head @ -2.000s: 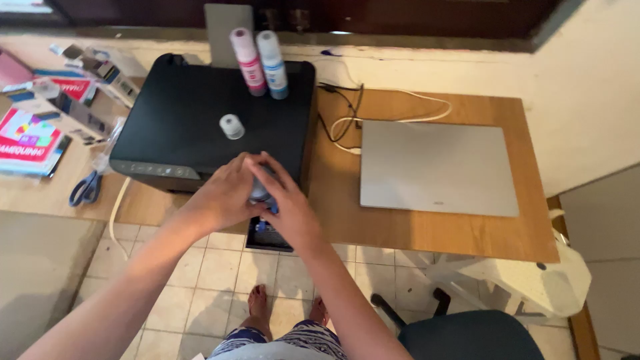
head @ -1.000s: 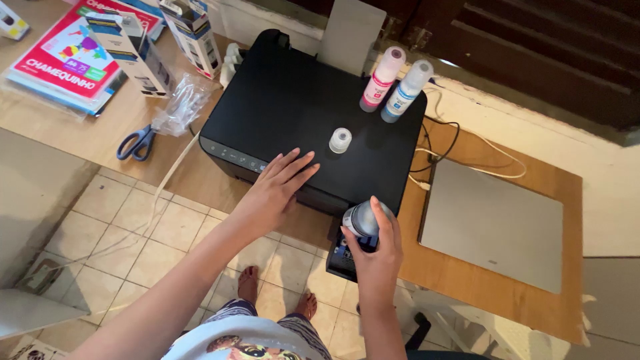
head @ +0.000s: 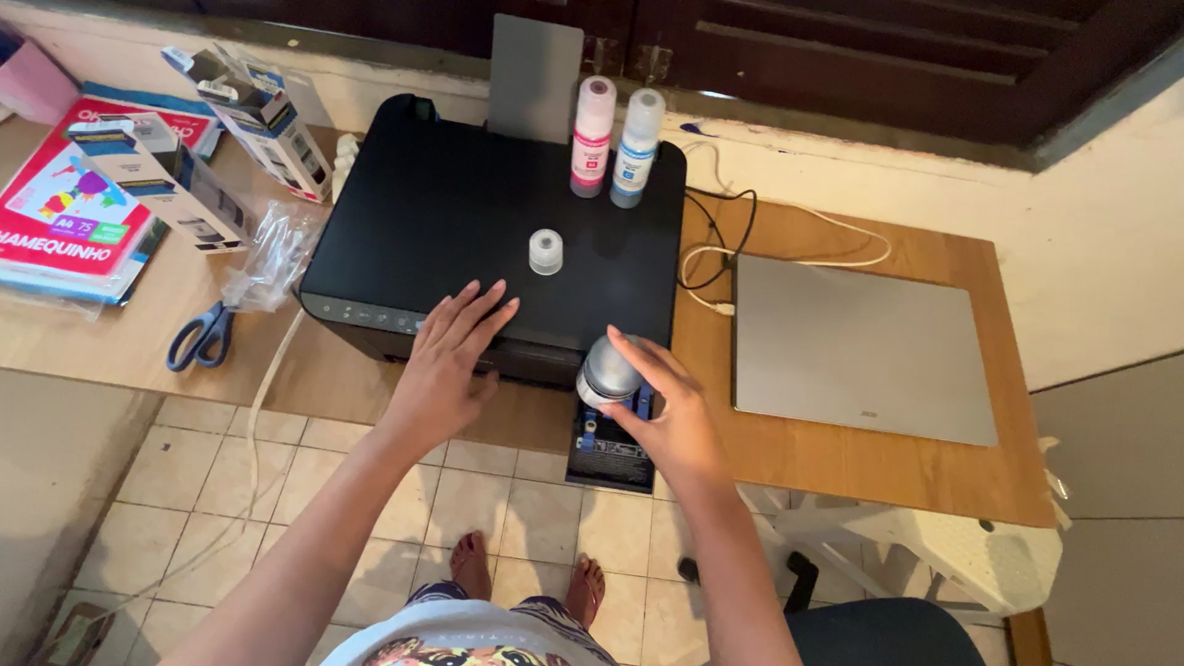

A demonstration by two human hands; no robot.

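My right hand point(head: 661, 402) holds a grey ink bottle point(head: 610, 370), seen from its base end, over the ink tank compartment point(head: 610, 453) at the front right of a black printer point(head: 462, 194). Thumb and fingers grip the bottle's sides; its lower end is hidden. My left hand point(head: 453, 361) rests with fingers spread on the printer's front edge, holding nothing. A loose translucent bottle cap point(head: 546, 252) stands on the lid. Behind it, a magenta ink bottle point(head: 593, 139) and a cyan ink bottle point(head: 637, 148) stand upright side by side.
A closed grey laptop point(head: 860, 351) lies right of the printer, with cables point(head: 740, 240) behind it. On the left are blue-handled scissors point(head: 202, 338), clear plastic wrapping point(head: 277, 254), open ink boxes point(head: 171, 190) and paper packs point(head: 69, 213). A dark chair point(head: 888, 634) stands below.
Two seconds ago both hands were together at the bottle; my left hand has since moved left onto the printer's edge. My right hand still holds the bottle over the compartment. The view has shifted.
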